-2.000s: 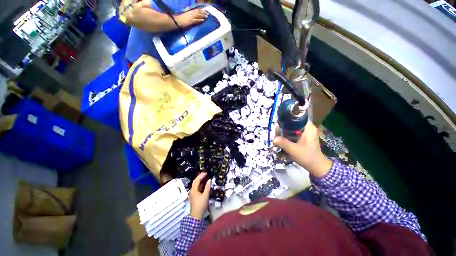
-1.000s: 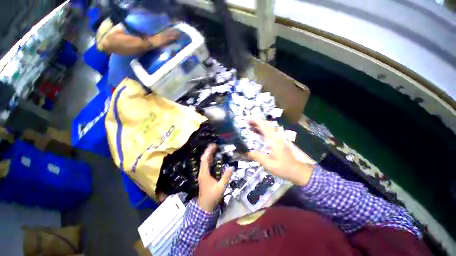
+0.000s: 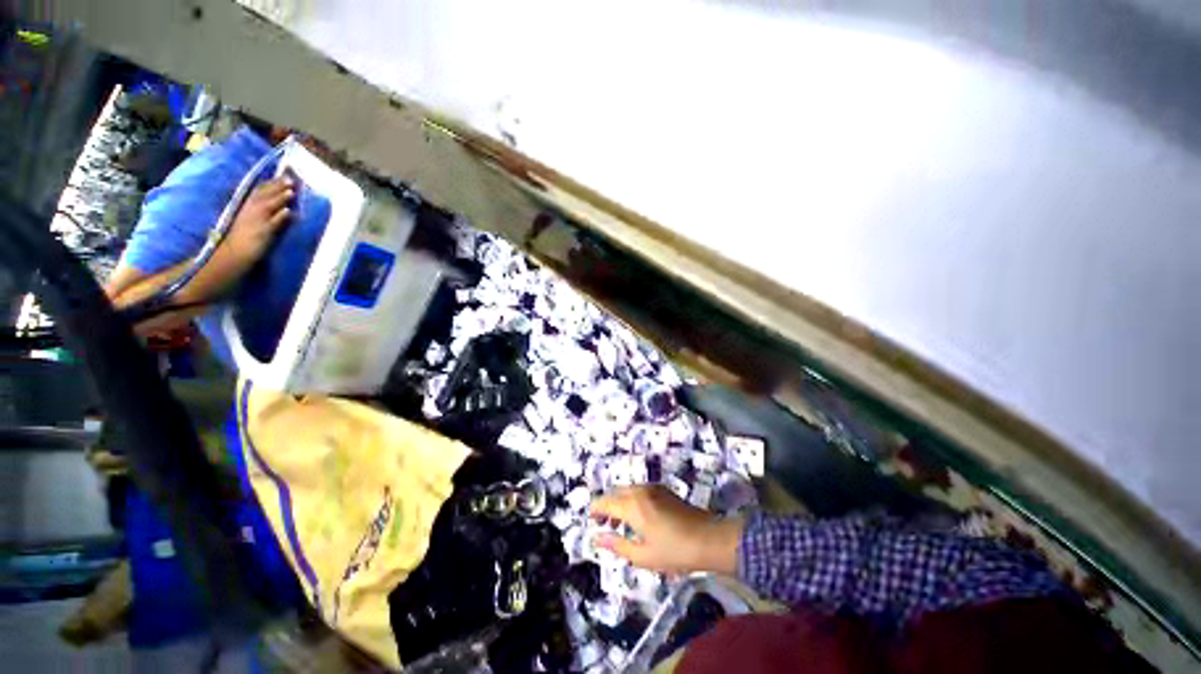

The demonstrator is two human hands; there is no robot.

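Note:
My right hand [image 3: 665,531] reaches in from the right in a checked sleeve, with its fingertips curled down at the loose heap of small white plastic parts [image 3: 573,382]. Whether it grips a part cannot be made out. My left hand is out of the picture. Glossy black parts [image 3: 461,566], some with silvery rings, lie beside the white heap. They spill from the open end of a yellow kraft sack [image 3: 349,494]. A shallow tray [image 3: 655,632] with black pieces lies below my right hand, cut off by the bottom edge.
A white box with a blue panel [image 3: 362,277] stands behind the sack. Another person's hand [image 3: 264,217] rests on it. A thick dark hose [image 3: 138,395] crosses the left side. A bench rail [image 3: 738,296] and a white surface [image 3: 843,171] run along the upper right.
The view has swung and tilted. My left hand has left the picture. My right hand has let go of the driver, seen in the oldest frame, and is now down at the white parts.

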